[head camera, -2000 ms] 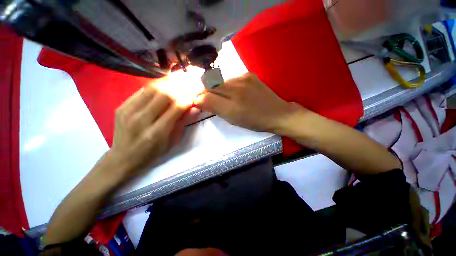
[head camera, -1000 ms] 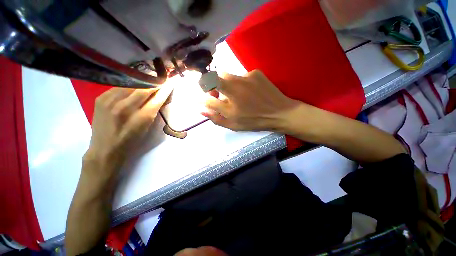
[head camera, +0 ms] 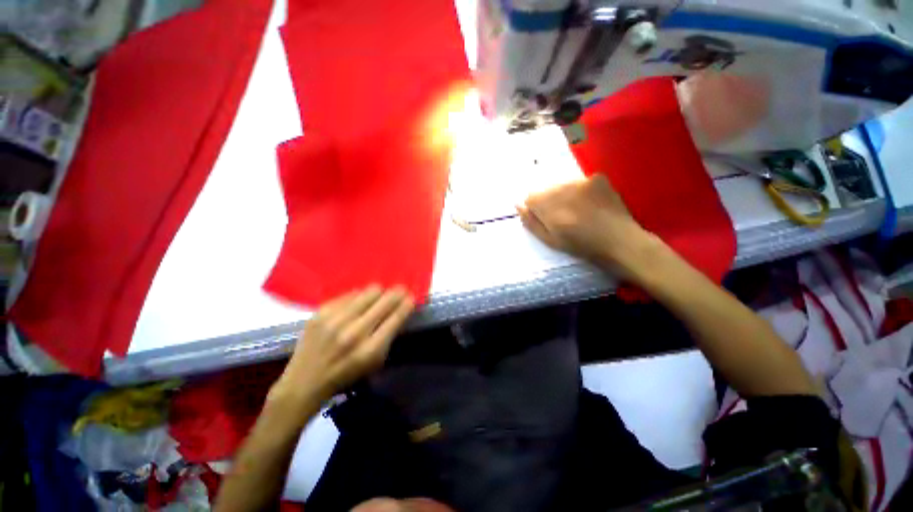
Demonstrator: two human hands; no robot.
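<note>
A long red fabric panel lies left of the needle and reaches the table's front edge. My left hand lies on its near end at that edge; whether the fingers grip it cannot be told. My right hand rests on the white bed in front of the presser foot, with its fingers curled. I see no cloth in it. A smaller red panel lies right of the needle, partly behind my right hand and forearm. The machine lamp glares on the bed and the long panel's edge.
Stacked red panels lie at the far left, beside a white roll. The white machine head stands at the back right. Yellow and green scissors lie right. Pale pieces with red strips are lower right; coloured scraps are lower left.
My left hand has moved from beside the needle to the table's front edge. The long red panel now lies spread on the left. My right hand has drawn slightly away from the needle. The view has shifted.
</note>
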